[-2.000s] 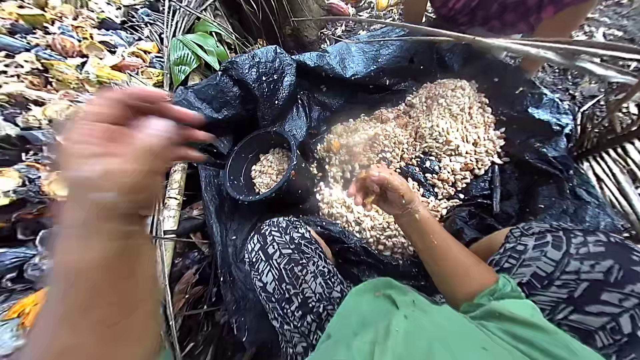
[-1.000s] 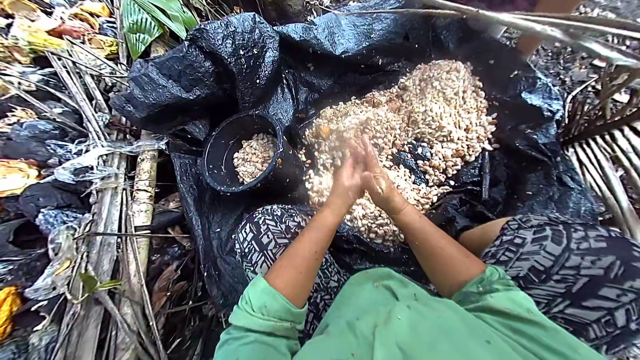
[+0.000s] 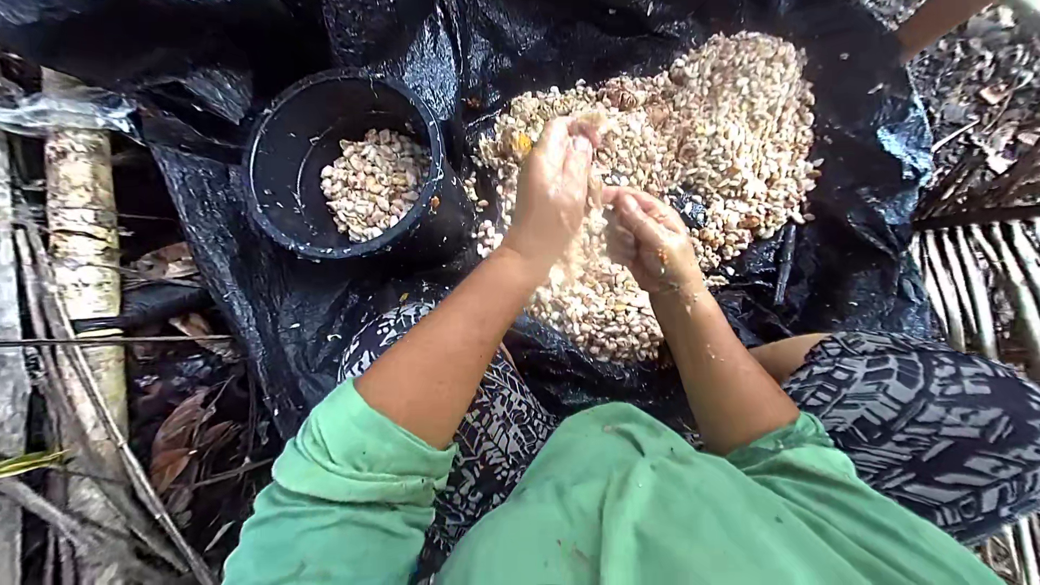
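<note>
A large pile of pale, pulpy seeds, likely cacao beans, lies on a black plastic sheet. Over the near left part of this pile is my left hand, fingers bent, with something pale and blurred at the fingertips; whether it is gripped is unclear. My right hand is just right of and nearer than the left, its fingers curled toward the thumb, their contents hidden. To the left stands a black plastic bucket with a smaller heap of the same beans inside. A yellow bit rests on the pile.
A pale wooden pole and dry sticks run along the left, with brown leaves beside them. Dry palm fronds lie at the right. My knees in patterned cloth flank the near edge. Another person's limb shows at top right.
My left hand was raised at the far left two seconds ago, then met my right hand over the pile. Now the hands are slightly apart there. The view has shifted.
</note>
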